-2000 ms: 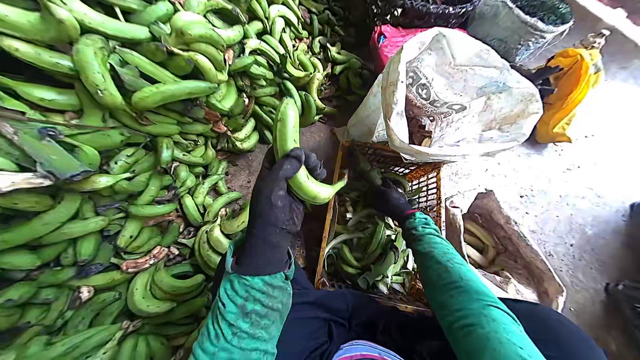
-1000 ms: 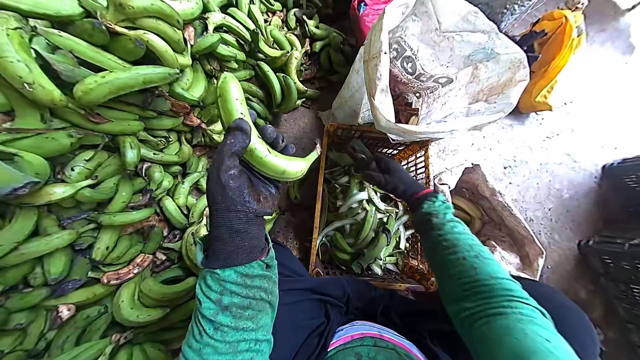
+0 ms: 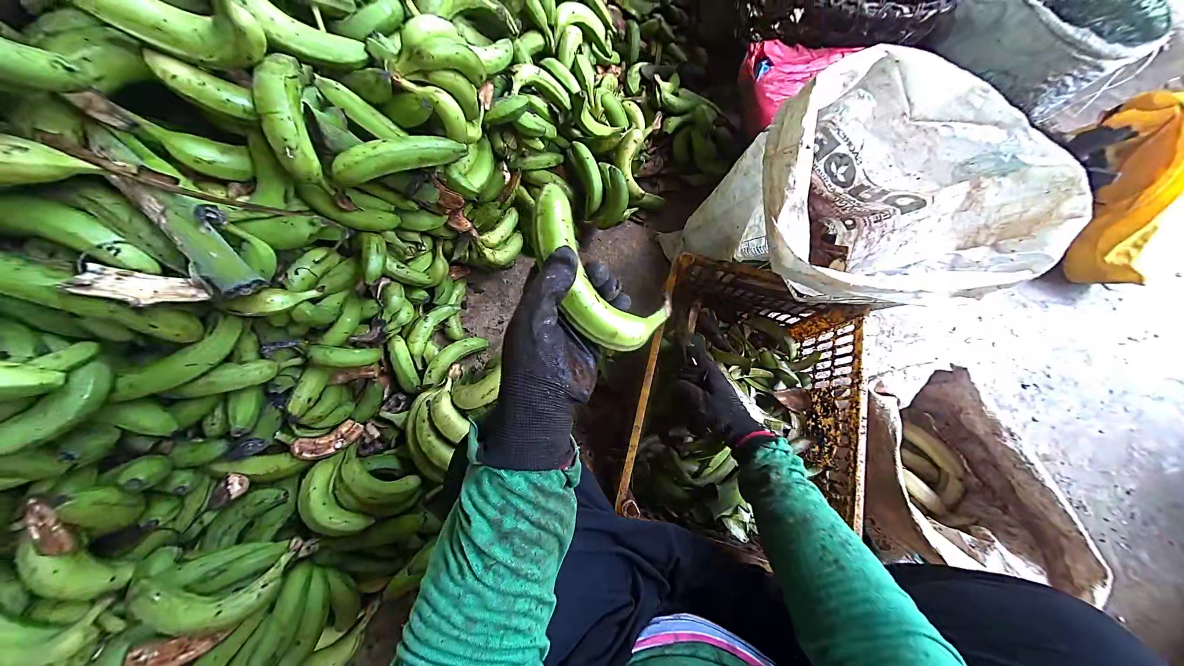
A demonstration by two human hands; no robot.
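Observation:
My left hand, in a dark knit work glove, grips a single green plantain by its middle, its curved tip pointing right. My right hand, gloved alike, is low over an orange plastic crate, its fingers in shadow; whether it holds anything cannot be seen. Green plantain peelings lie in the crate beneath and around it. To the left of both hands spreads a large pile of green plantains.
A white woven sack with its mouth spread stands behind the crate. Right of the crate, a brown sack holds pale, peeled-looking plantains. Beyond are a pink bag, a yellow cloth or bag and a grey sack.
My left hand has kept hold of the plantain throughout, tilting it a little. My right hand has stayed at the crate, shifting slightly. The view has shifted somewhat.

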